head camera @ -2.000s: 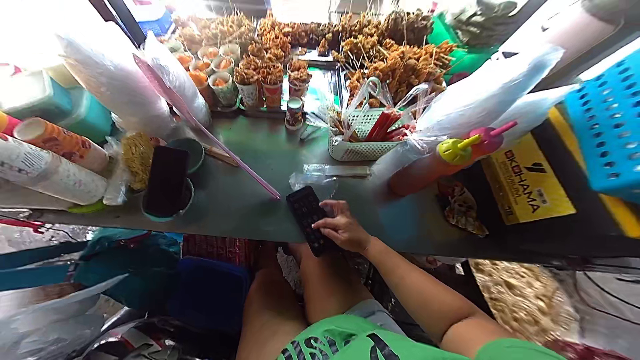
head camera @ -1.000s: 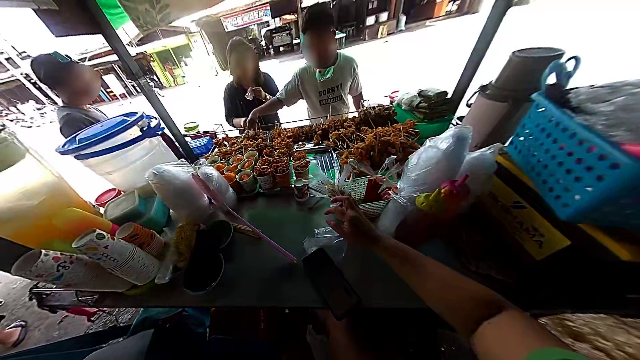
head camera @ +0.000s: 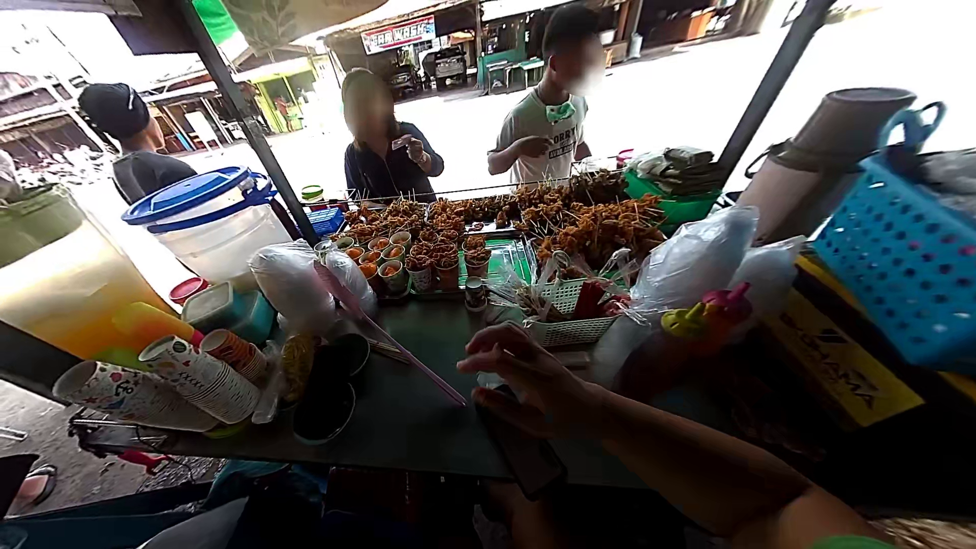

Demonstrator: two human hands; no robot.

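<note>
My right hand (head camera: 530, 381) is raised over the dark counter with fingers spread and slightly curled, holding nothing that I can see. Below it, a black smartphone (head camera: 526, 454) rests at the counter's front edge, its upper part partly covered by the hand. Just beyond the fingers stands a small cup (head camera: 475, 294). A white plastic basket (head camera: 568, 329) with wrapped sticks sits further right. Left of the hand, a pink stick (head camera: 412, 360) lies slanted. My left hand does not show.
Skewers of fried food (head camera: 595, 225) and filled paper cups (head camera: 393, 274) line the back. Stacked paper cups (head camera: 206, 381) lean at left; sauce bottles (head camera: 686, 324) and a blue basket (head camera: 900, 252) are at right. People (head camera: 545, 130) stand beyond the stall.
My right hand was touching the phone two seconds ago and is now raised above it. The person in the light shirt has drawn back an arm from the food. The view has tilted up.
</note>
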